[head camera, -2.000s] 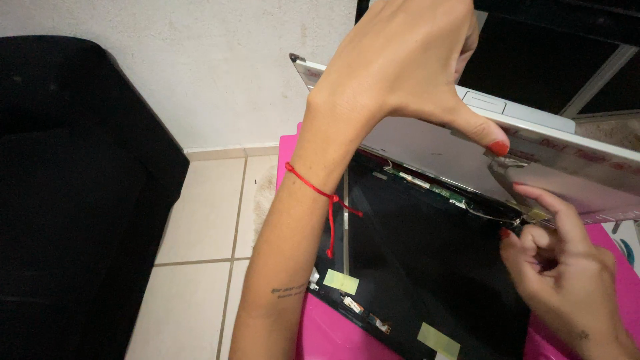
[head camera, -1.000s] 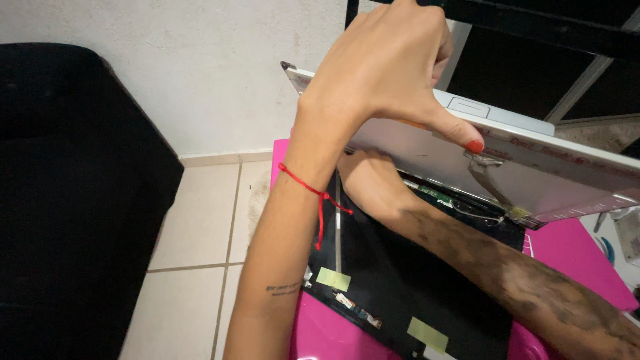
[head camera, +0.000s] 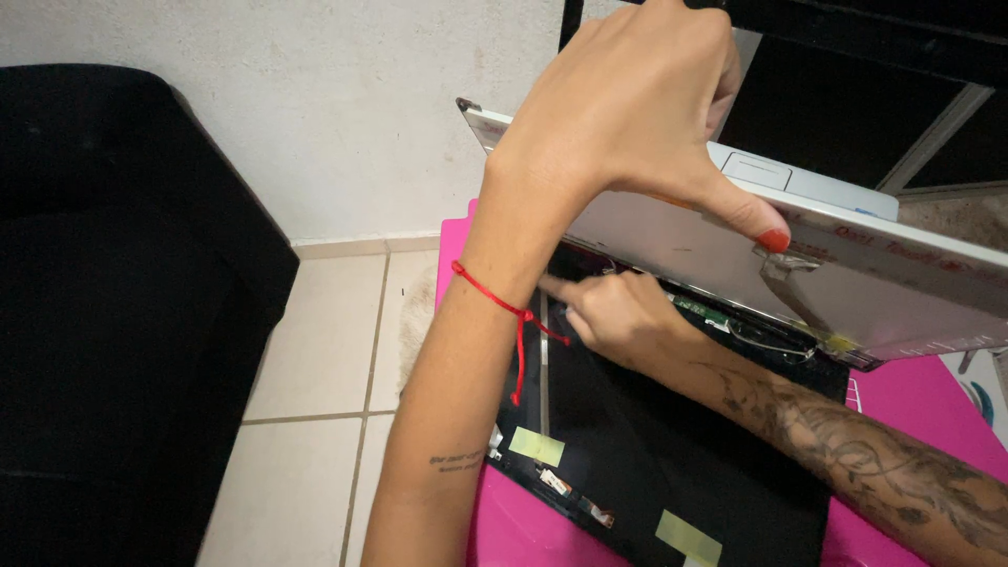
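Observation:
My left hand, wearing a red cord bracelet, grips the top edge of a silver-backed laptop screen panel and holds it tilted up, its thumb on the back near a flat ribbon cable. Below the panel lies a black laptop lid shell with yellow tape pieces, a thin cable run and small circuit boards. My right hand reaches across the shell, its index finger extended to the upper left, close to the cable run; the fingertip is partly hidden by my left forearm. It holds nothing visible.
The shell rests on a pink surface. The white laptop base stands behind the panel. A black upholstered seat is at the left, beside tiled floor and a pale wall. Dark framed glass is at upper right.
My right hand has moved left from the ribbon cable at the panel's right side to the shell's upper left. My left hand still holds the panel up.

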